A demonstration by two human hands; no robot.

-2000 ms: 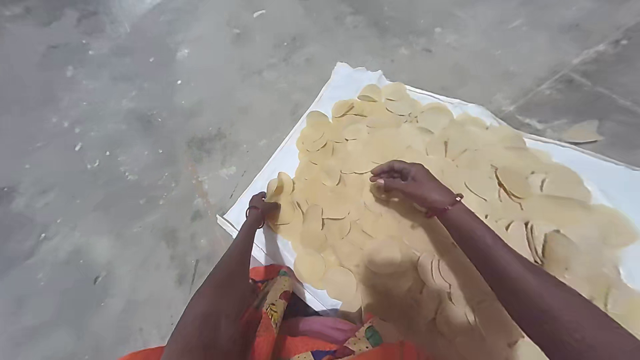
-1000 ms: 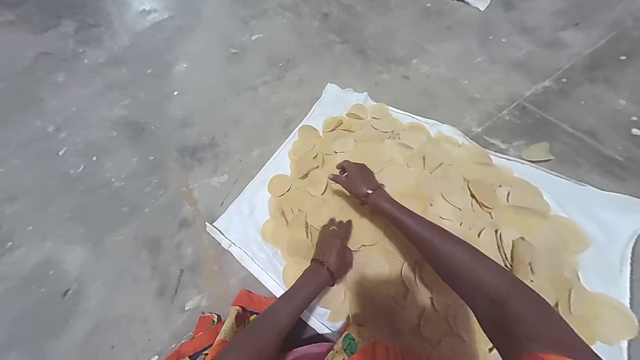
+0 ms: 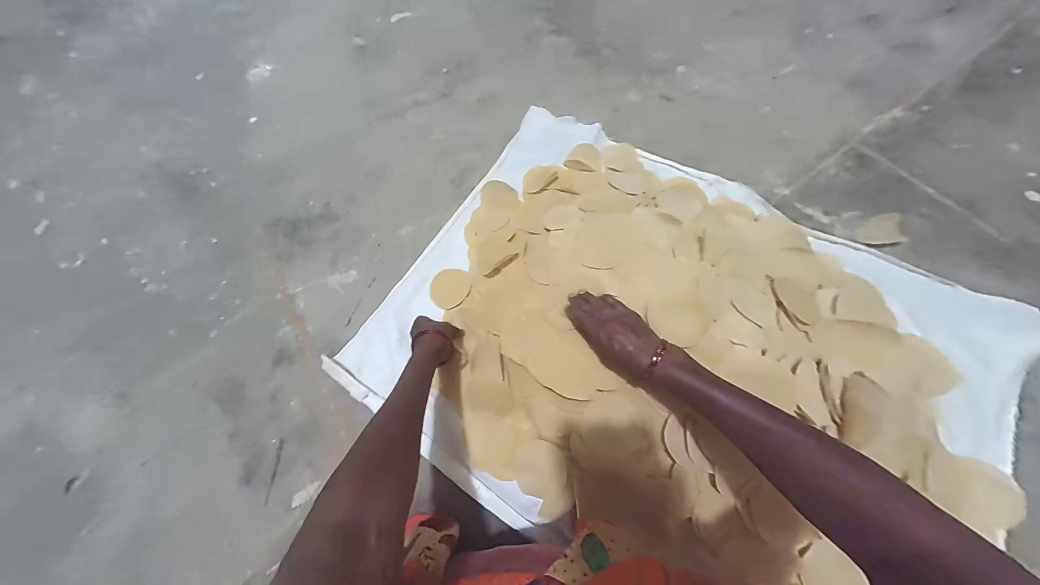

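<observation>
Many thin, round, pale yellow discs (image 3: 617, 244), which look like flat dough rounds, lie overlapping in a wide layer on a white cloth (image 3: 967, 317) on the floor. My left hand (image 3: 436, 337) is at the left edge of the layer, its fingers curled and partly hidden; whether it grips a disc cannot be told. Near the middle, my right hand (image 3: 613, 333) rests palm down on the discs with its fingers together and nothing seen in its grasp. One disc (image 3: 450, 288) lies at the left rim, just above my left hand.
Grey concrete floor (image 3: 203, 244) with light specks surrounds the cloth. A broken disc piece (image 3: 881, 230) lies on the floor beyond the cloth's upper right edge. Orange patterned clothing (image 3: 593, 556) shows at the bottom, close to the cloth's near edge.
My left hand has moved from among the discs out to their left edge. My right hand, its fingers bent a second ago, now lies flatter and nearer to me on the layer.
</observation>
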